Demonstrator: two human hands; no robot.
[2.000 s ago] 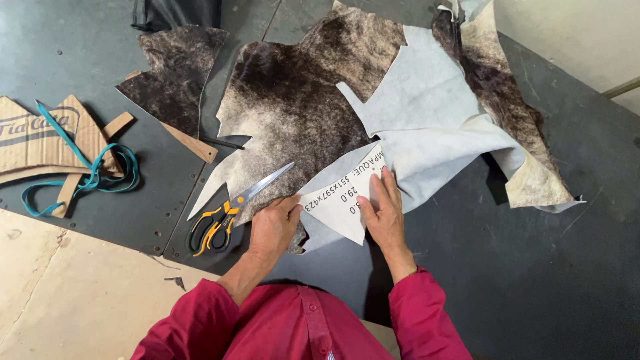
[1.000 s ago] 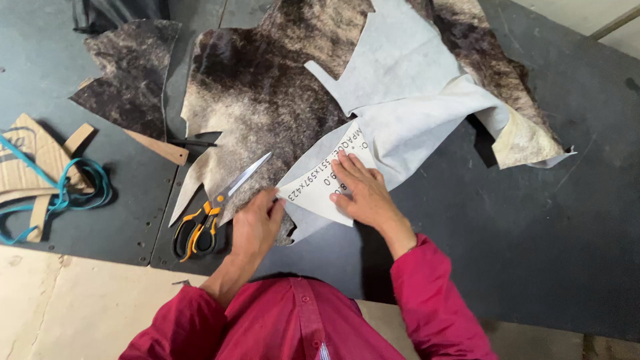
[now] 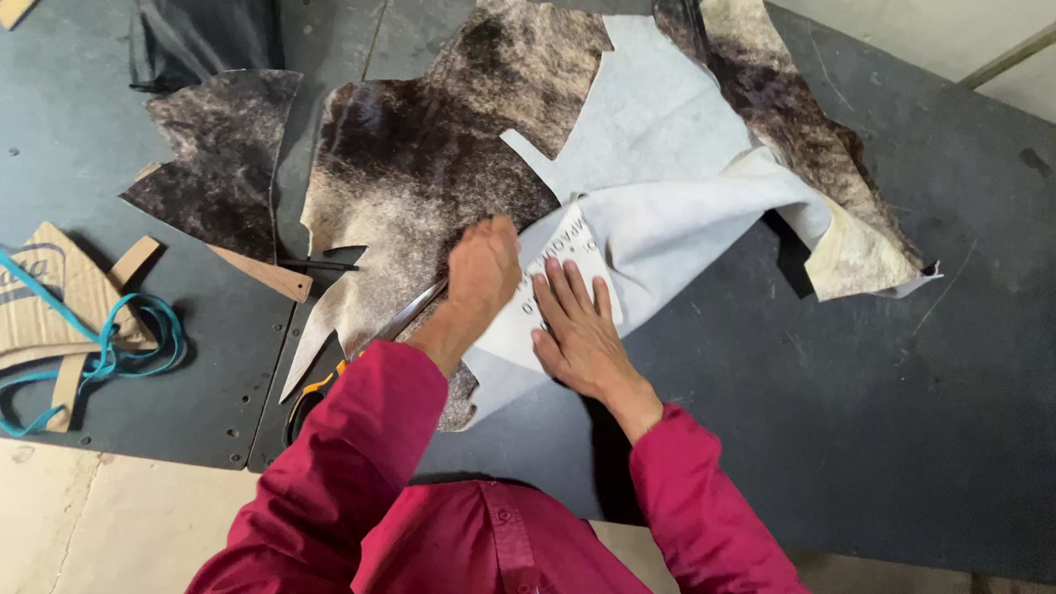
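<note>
A hair-on cowhide (image 3: 396,165) in brown and cream lies on the dark table, partly folded over so its pale suede side (image 3: 660,124) shows. On that pale side rests a white pattern piece (image 3: 511,326) cut from printed card or paper. My right hand (image 3: 582,330) presses flat on it, fingers spread. My left hand (image 3: 483,264) is curled at its left edge, over the hide; whether it holds anything is hidden. Scissors (image 3: 412,309) with black and orange handles lie on the hide, partly covered by my left forearm and sleeve.
A smaller hide piece (image 3: 227,157) lies at the left on a brown strip (image 3: 268,274), beside black fabric (image 3: 210,41). Further left are cardboard pieces (image 3: 70,289) with a teal cord (image 3: 177,330). The hide's folded corner (image 3: 858,256) reaches right across the table (image 3: 825,412).
My left hand has moved up along the pattern's left edge, and its forearm now partly covers the scissors. My right hand has moved onto the pattern and stays flat there.
</note>
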